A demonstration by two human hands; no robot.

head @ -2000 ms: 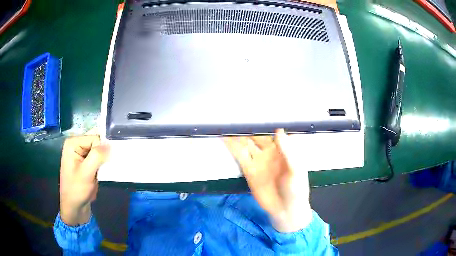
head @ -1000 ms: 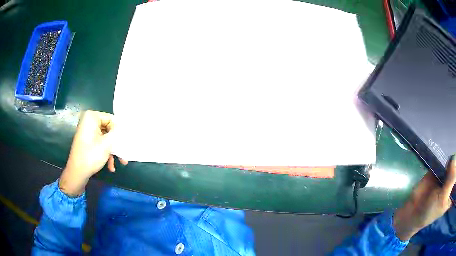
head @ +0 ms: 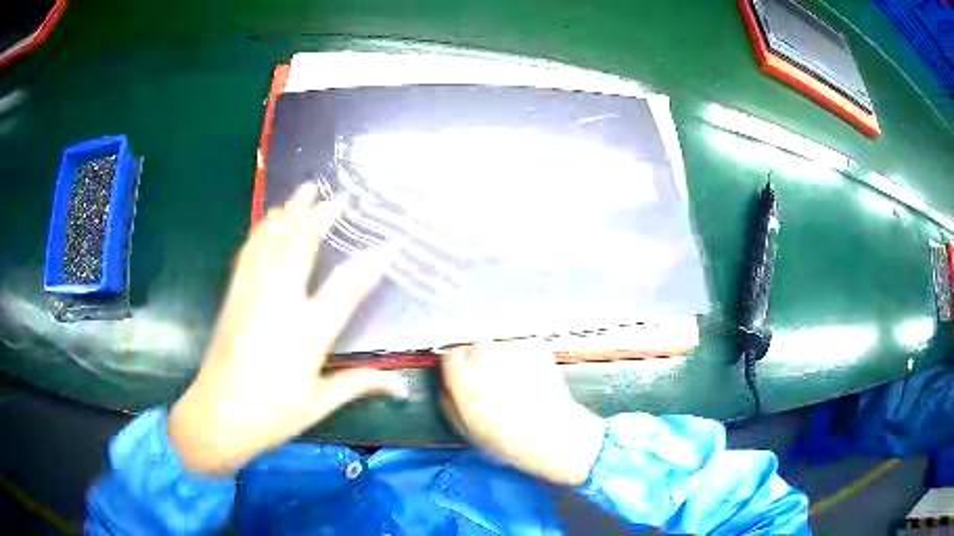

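Note:
A flat dark grey panel, perhaps a laptop [head: 617, 241], lies in front of me under strong glare. Shiny wrinkles like clear film show on its left part. Under it are a white sheet [head: 418, 71] and an orange-red pad [head: 628, 352]. My left hand [head: 277, 335] is blurred, with fingers spread over the panel's left part; contact is unclear. My right hand [head: 518, 403] is at the front edge with its fingers bent; blur hides whether it grips anything.
A blue tray of small screws [head: 89, 215] stands at left on the green worktop [head: 188, 136]. A black electric screwdriver [head: 759, 272] lies at right, its cord towards the front edge. Another device on an orange-red pad [head: 821, 99] is at upper right. A blue sleeve [head: 910, 408] shows at right.
The vented laptop that my right hand carried off to the right is out of view. A dark panel now covers the white sheet. My left hand has let go of the sheet; my right hand has come back.

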